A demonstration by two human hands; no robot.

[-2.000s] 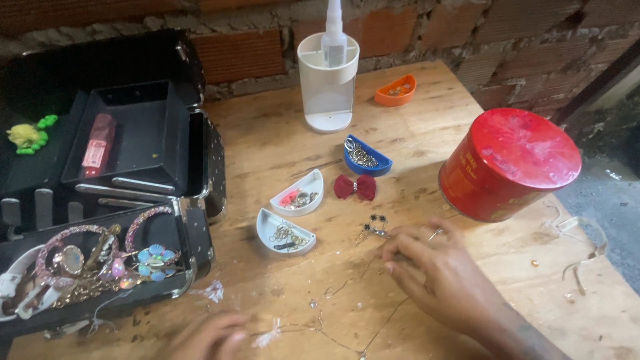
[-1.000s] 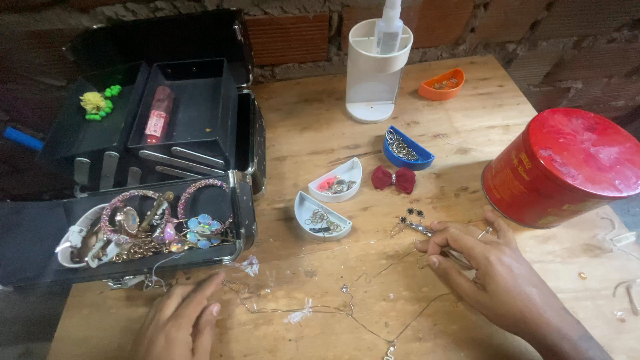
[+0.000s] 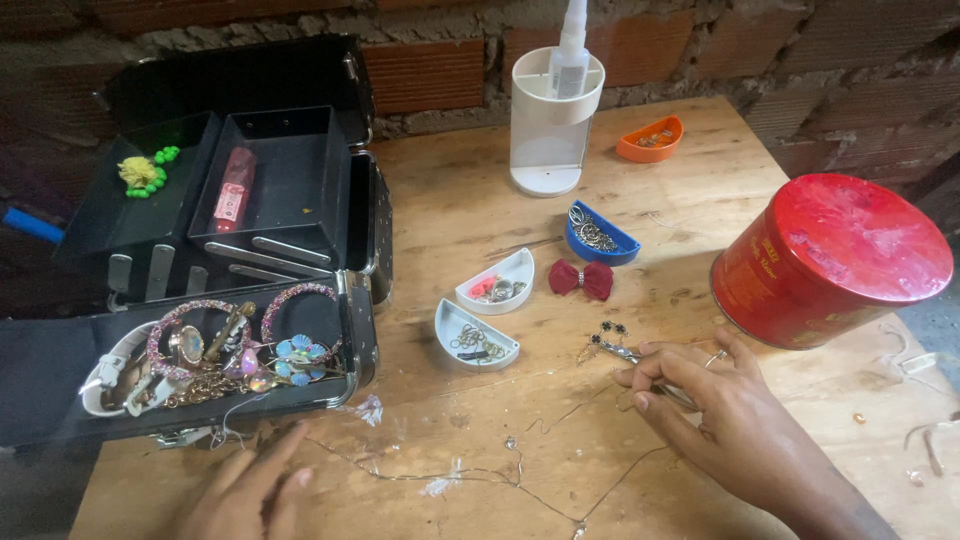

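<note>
My right hand (image 3: 701,405), with a ring on one finger, holds a small pair of metal pliers (image 3: 621,351) whose tip touches or nearly touches a small chain with dark flower charms (image 3: 609,330). Beneath my left hand (image 3: 251,491), blurred at the lower left, part of the table is hidden; its fingers are apart near the end of a thin chain necklace (image 3: 420,477). The necklace runs across the wood toward my right hand, with a small pendant (image 3: 580,529) at the bottom. A dark red bow (image 3: 580,279) lies above the flower charms.
A black case (image 3: 300,187) holds bracelets and a watch (image 3: 186,343) at left. Half-round trays in white (image 3: 517,300), pale grey (image 3: 480,364), blue (image 3: 604,253) and orange (image 3: 649,154) hold small metal parts. A white holder (image 3: 551,150) with a bottle and a red tin (image 3: 810,277) stand on the table.
The view has shifted. My left hand has moved toward the lower left, away from the clear scraps by the necklace. My right hand stays near the flower charms.
</note>
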